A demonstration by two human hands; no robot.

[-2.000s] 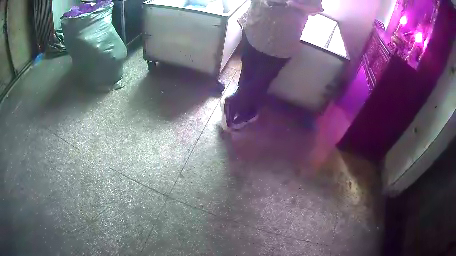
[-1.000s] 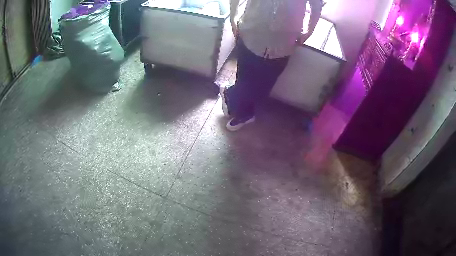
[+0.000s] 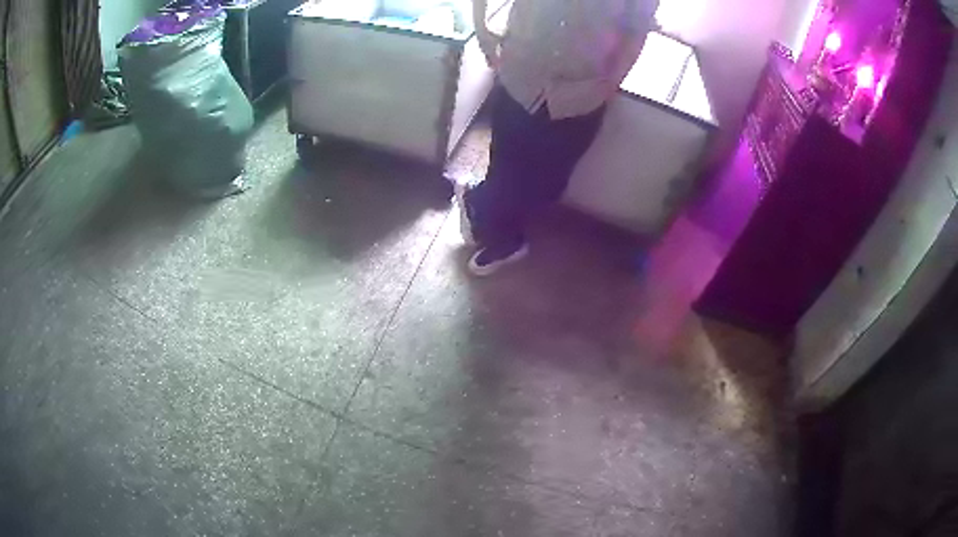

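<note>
Neither of my hands is in the picture. Nearest in front of me is the speckled floor (image 3: pixel 347 346) with thin dark joint lines. Beyond it, a white-sided wheeled bin (image 3: pixel 368 89) with dark edges stands at the top centre. A second white-sided bin (image 3: pixel 636 163) stands at an angle to the right, partly hidden behind a person. A bulging grey-green sack (image 3: pixel 189 115) with purple stuff at its open top stands at the upper left.
A person (image 3: pixel 546 126) in a light top and dark trousers stands between the bins, head out of view. A red-magenta cabinet (image 3: pixel 809 226) with glowing pink lights stands at the right, beside a pale wall edge (image 3: pixel 888 273). A panelled door (image 3: pixel 32 94) is at the far left.
The person's arms have come down from in front of the chest to the sides, and the body has straightened. The whole view has shifted slightly, so things sit a little further left.
</note>
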